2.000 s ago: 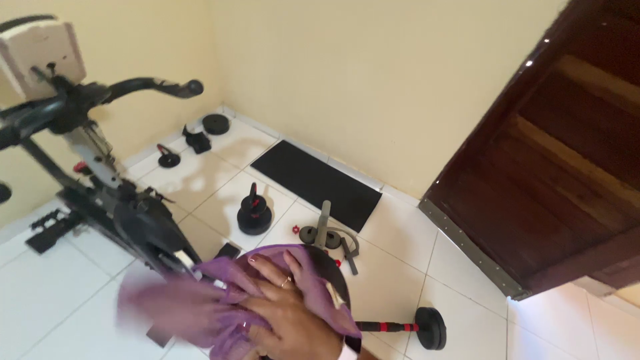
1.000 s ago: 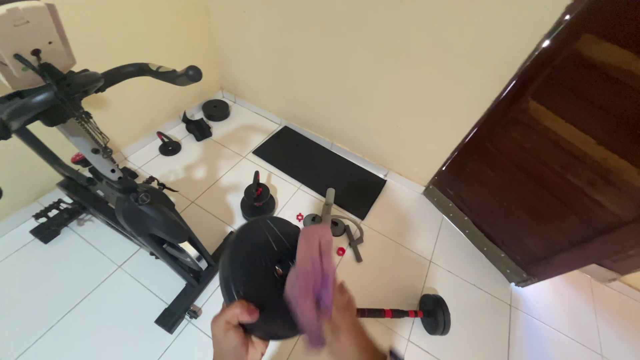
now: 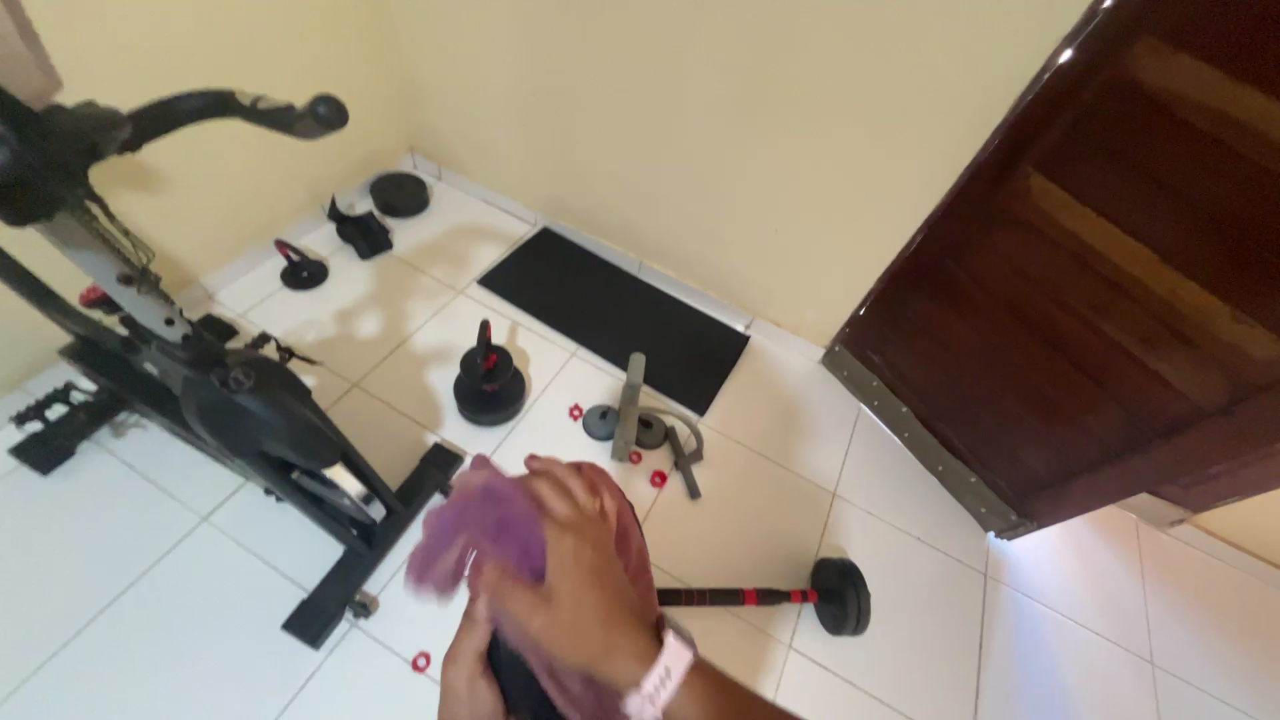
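A purple cloth is bunched in my right hand, which wears a light watch strap and presses the cloth over a black, round weight plate. My left hand grips the plate's near left edge, low in the view. Cloth and hands hide most of the plate. Beyond them on the tiles lies a bar with red rings, a black weight at its right end; its left end is hidden. A black kettlebell-style weight stands further off.
An exercise bike stands at left. A black mat lies along the wall. Grey parts and red star nuts lie on the floor, with another red nut nearer. A dark wooden door is at right.
The cloth has moved left from its place one second ago and now covers more of the plate. The plate's dark face, exposed then, is mostly hidden now.
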